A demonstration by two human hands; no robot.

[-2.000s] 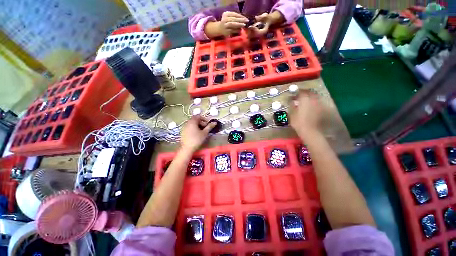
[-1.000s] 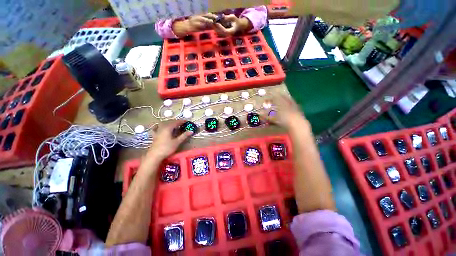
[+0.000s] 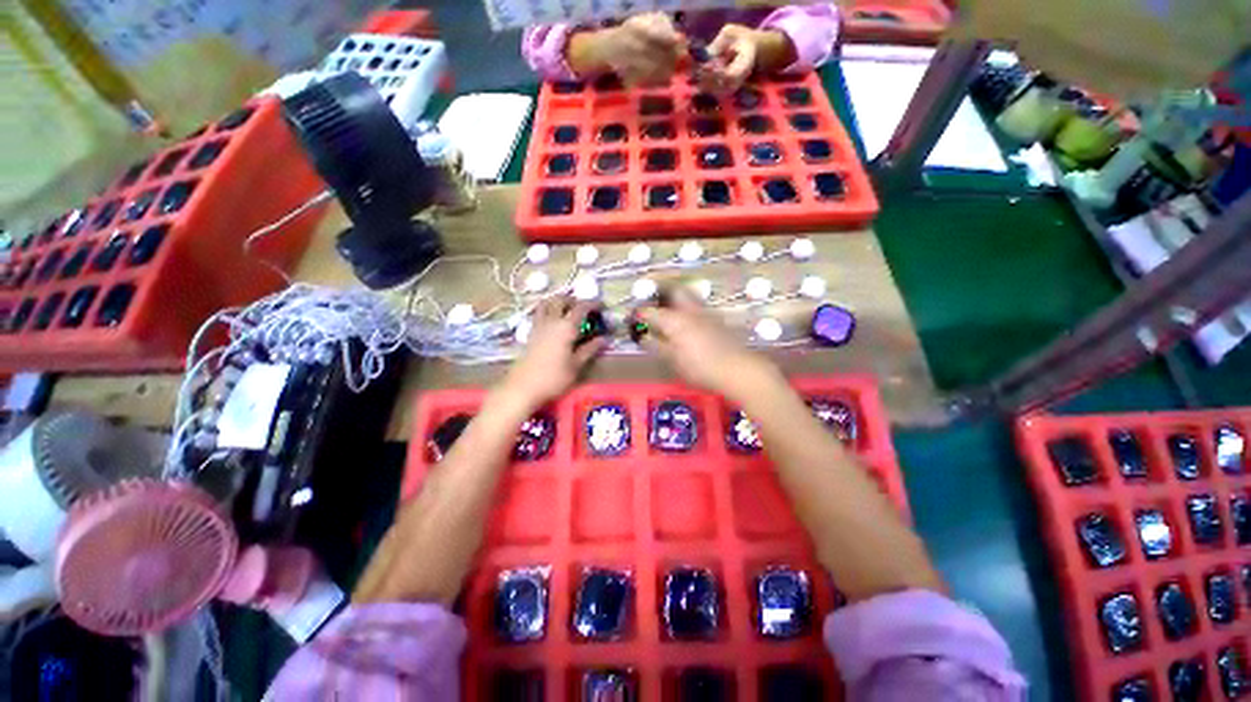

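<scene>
My left hand (image 3: pixel 552 359) has its fingertips around a small watch head (image 3: pixel 591 327) with a green glow, at the charging pucks. My right hand (image 3: pixel 690 343) has its fingertips on another green-lit watch head (image 3: pixel 641 329) just to the right. A purple-lit watch head (image 3: pixel 831 324) lies at the right end of the puck row. White charging pucks (image 3: pixel 690 252) stand in rows on the tan board (image 3: pixel 878 359). The red-orange foam tray (image 3: pixel 645 506) in front of me holds lit watches in its upper row, a row of pockets without watches, and dark-screened watches below.
Tangled white cables (image 3: pixel 295 327) and a black charger box (image 3: pixel 305 460) lie at left, near a pink fan (image 3: pixel 144 558) and a black fan (image 3: pixel 360 151). Watch trays stand at left (image 3: pixel 227 247), right (image 3: pixel 1070 528) and beyond the pucks (image 3: pixel 693 220). Another person's hands work above the far tray.
My right hand has moved left from the right end of the pucks to beside my left hand. A purple-lit watch now shows at the right end. The green-lit row is largely no longer visible.
</scene>
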